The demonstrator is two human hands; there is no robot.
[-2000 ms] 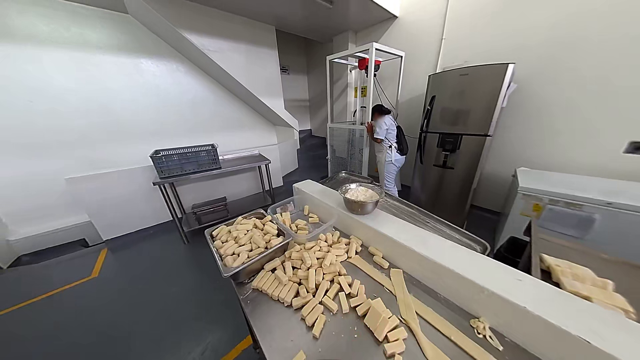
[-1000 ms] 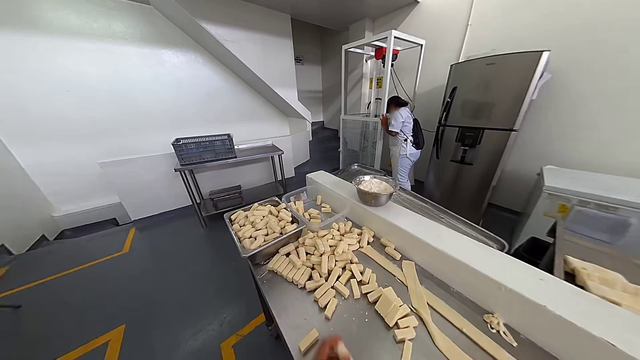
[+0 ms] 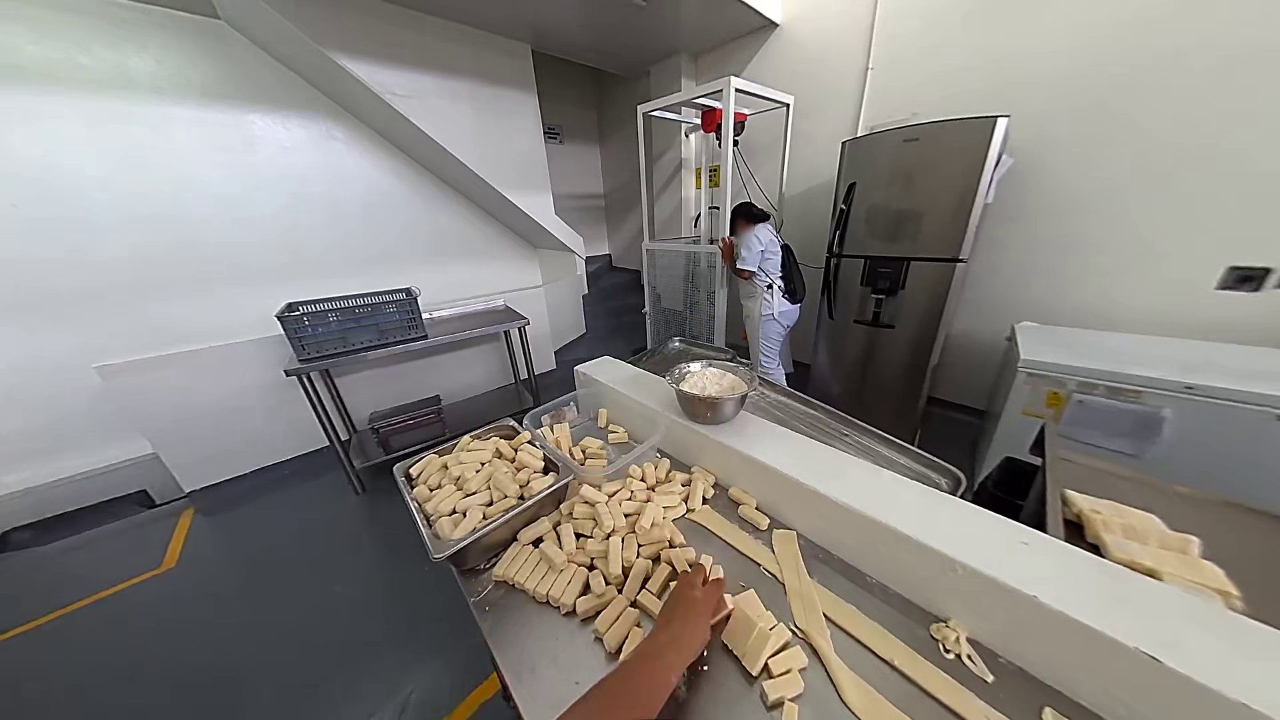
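My left hand [image 3: 690, 606] reaches from the bottom edge onto the steel table [image 3: 535, 630], its fingers curled among pale cut sticks [image 3: 605, 545] of cheese or dough. A piece shows beside its thumb; whether it is gripped cannot be told. My right hand is not in view. Just right of my hand lies a group of thicker blocks [image 3: 750, 630]. Long flat dough-like strips [image 3: 805, 600] run across the table, two of them crossing. A steel pan [image 3: 475, 535] heaped with sticks stands at the table's left corner, beside a clear plastic tub [image 3: 640, 440] holding several more.
A white ledge [image 3: 900, 530] borders the table's right side and bears a metal bowl of white powder [image 3: 712, 390]. Beyond it are long metal trays [image 3: 850, 430], a fridge [image 3: 905, 270] and a person [image 3: 768, 290] at a white-framed hoist cage [image 3: 685, 290]. A grey crate [image 3: 350, 325] stands on a side table.
My left hand, a blur at the bottom edge one second ago and unseen before that, has moved up in among the sticks. The person at the cage has stayed there.
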